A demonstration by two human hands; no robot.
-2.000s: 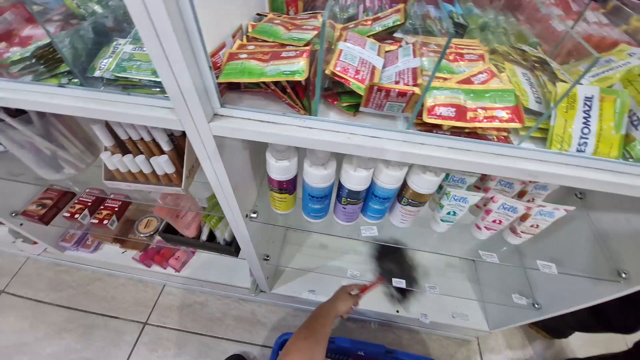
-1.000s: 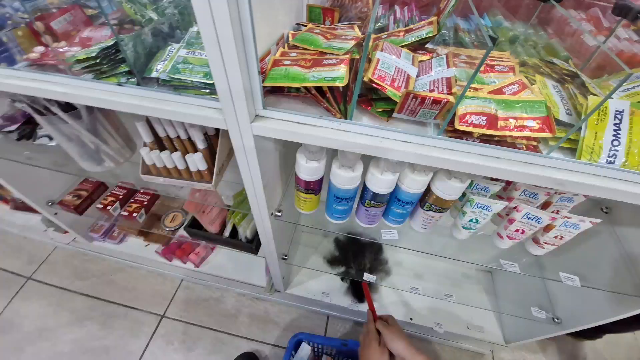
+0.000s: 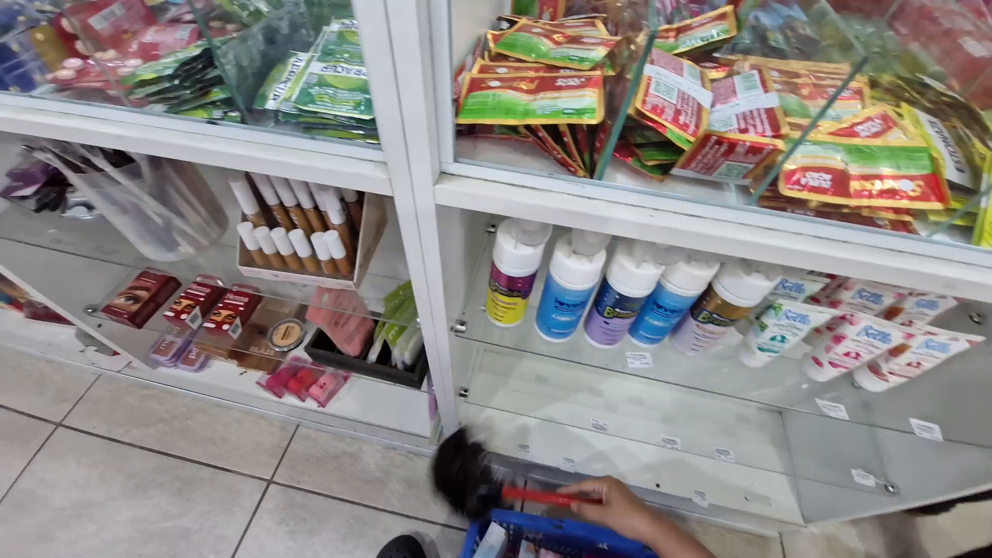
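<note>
My right hand [image 3: 620, 508] comes in from the lower right, closed on the red handle [image 3: 546, 496] of a duster. The duster's dark, fluffy head [image 3: 463, 473] points left, blurred, over the floor tiles just in front of the cabinet's lower edge. Directly below the handle is a blue plastic basket [image 3: 558, 531] holding several small items, partly cut off by the frame. Behind and above my hand is the lower glass shelf [image 3: 620, 422], with small price tags on it. My left hand is out of view.
Pump bottles [image 3: 570, 287] and cream tubes [image 3: 852, 333] line the upper glass shelf. Sachets [image 3: 535, 97] fill glass bins above. On the left are a box of capped cosmetic tubes [image 3: 298, 232], small red boxes [image 3: 139, 298] and a plastic tub [image 3: 147, 201]. A dark shoe [image 3: 403, 546] shows at the bottom.
The duster was over the lower shelf in both earlier frames; its head has moved left and out past the cabinet's front edge. My right hand still grips the handle.
</note>
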